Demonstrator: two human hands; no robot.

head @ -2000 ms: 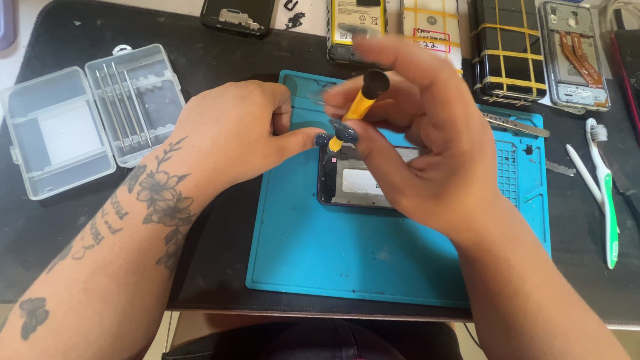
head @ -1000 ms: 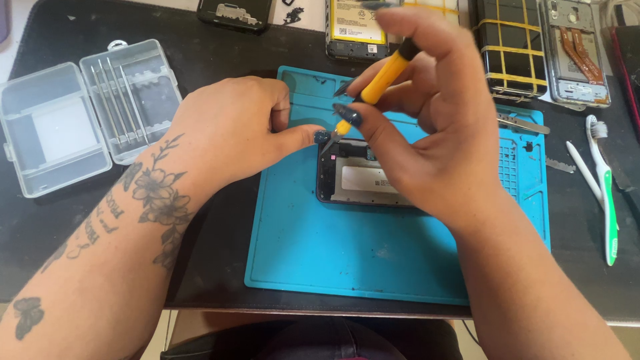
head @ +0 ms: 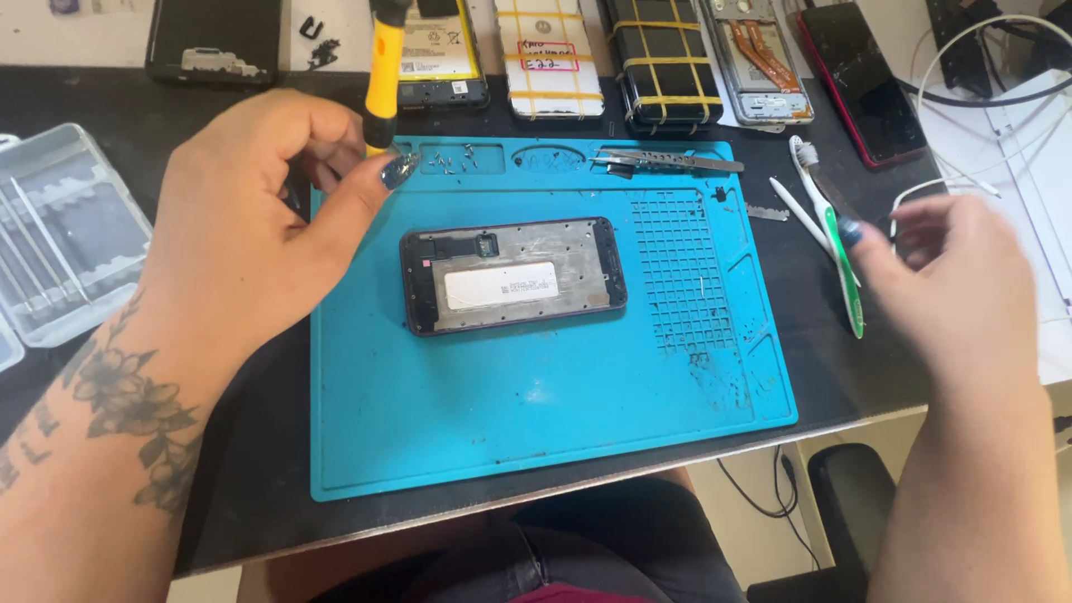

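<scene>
My left hand [head: 268, 201] holds a yellow and black screwdriver [head: 383, 71] upright between thumb and fingers, over the upper left corner of a blue silicone repair mat [head: 519, 402]. On the mat lies an opened phone frame [head: 578, 260] with a metal plate and a white label; neither hand touches it. Small screws [head: 452, 159] sit in a compartment at the mat's top edge. To the right, my right hand [head: 955, 285], blurred, is near a green and white toothbrush [head: 847, 280], its thumb and fingers apart. Whether it touches the brush is unclear. Metal tweezers [head: 670, 161] rest along the mat's upper right.
A clear plastic case with thin metal tools [head: 50, 243] stands at the left. Behind the mat are an opened phone with its battery [head: 444, 88], phones bound with rubber bands [head: 666, 63], a disassembled phone [head: 766, 105] and a red-edged phone [head: 871, 92]. A white cable [head: 921, 109] loops at the right.
The screwdriver has passed from my right hand to my left, which has moved up and away from the phone frame. My right hand has moved right, toward the toothbrush.
</scene>
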